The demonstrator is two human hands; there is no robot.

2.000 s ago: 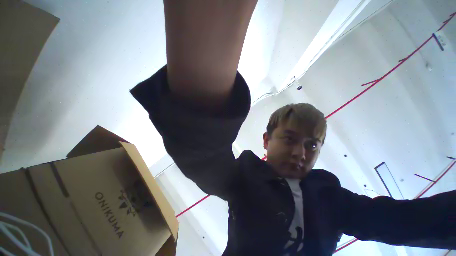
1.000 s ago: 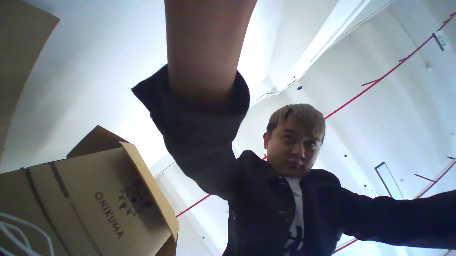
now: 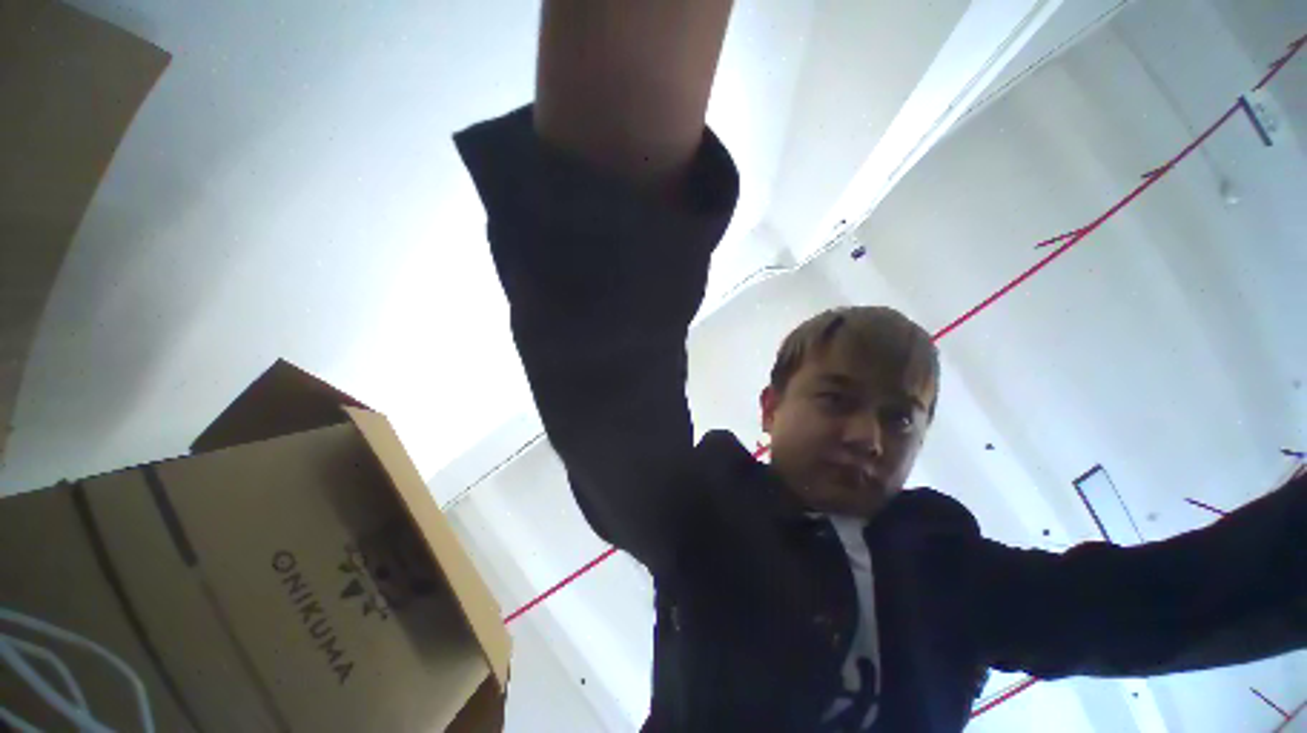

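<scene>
The view looks up. A brown carton (image 3: 258,573) with dark "ONIKUMA" print and open flaps stands tilted in the picture at the lower left. Thin white cords (image 3: 72,666) loop in front of its lower left part. A person in a dark jacket (image 3: 803,616) leans over the camera. One bare forearm (image 3: 631,72) with a dark cuff runs out of the top edge, and its hand is cut off. The other sleeve (image 3: 1161,602) runs out of the right edge, its hand also out of the picture. No hand shows.
A plain brown board or carton flap (image 3: 65,143) fills the upper left corner. Behind and above are a white ceiling (image 3: 330,186) and red pipes (image 3: 1082,229). The person's head and torso take up the lower middle.
The forearm and cuff at the top have moved up and to the right. The sleeve at the right has risen a little. The head has shifted slightly. The carton and cords have not moved.
</scene>
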